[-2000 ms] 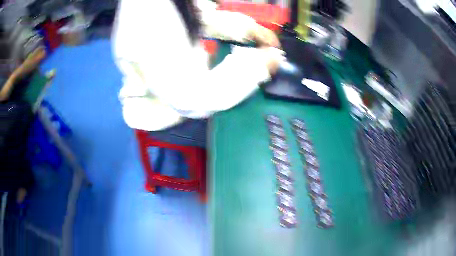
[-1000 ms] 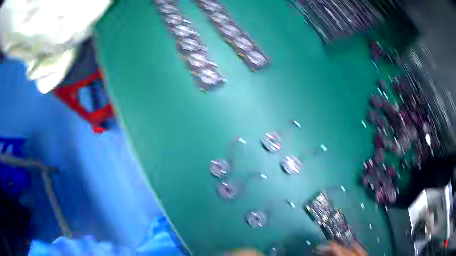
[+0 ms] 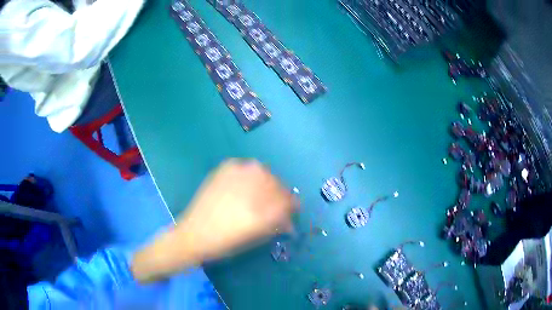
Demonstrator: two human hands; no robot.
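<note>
My left hand [image 3: 245,197], in a blue sleeve, is blurred over the bench's left part, fingers curled. Whether it holds anything is hidden; a small white plug shows at its right side. Two round wired modules [image 3: 333,189] [image 3: 358,217] lie right of it with leads out. Two darker modules [image 3: 280,251] [image 3: 319,295] lie below. Component-covered square boards with leads [image 3: 397,268] lie in a touching row at the bottom. My right hand cannot be made out; a dark blurred shape is cut off at the bottom edge.
Two long rows of dark boards with white outlines [image 3: 224,71] [image 3: 275,51] lie farther up. A loose module pile [image 3: 484,157] is on the right, below a clear tray of parts [image 3: 405,24]. A white feeder [image 3: 522,260] is bottom right. A coworker's cream sleeve [image 3: 54,54] and red stool [image 3: 109,142] are left.
The view has swung from the coworker's end to the near bench. My left hand has come up from the bottom edge over the left modules. The fingers at the boards have left view.
</note>
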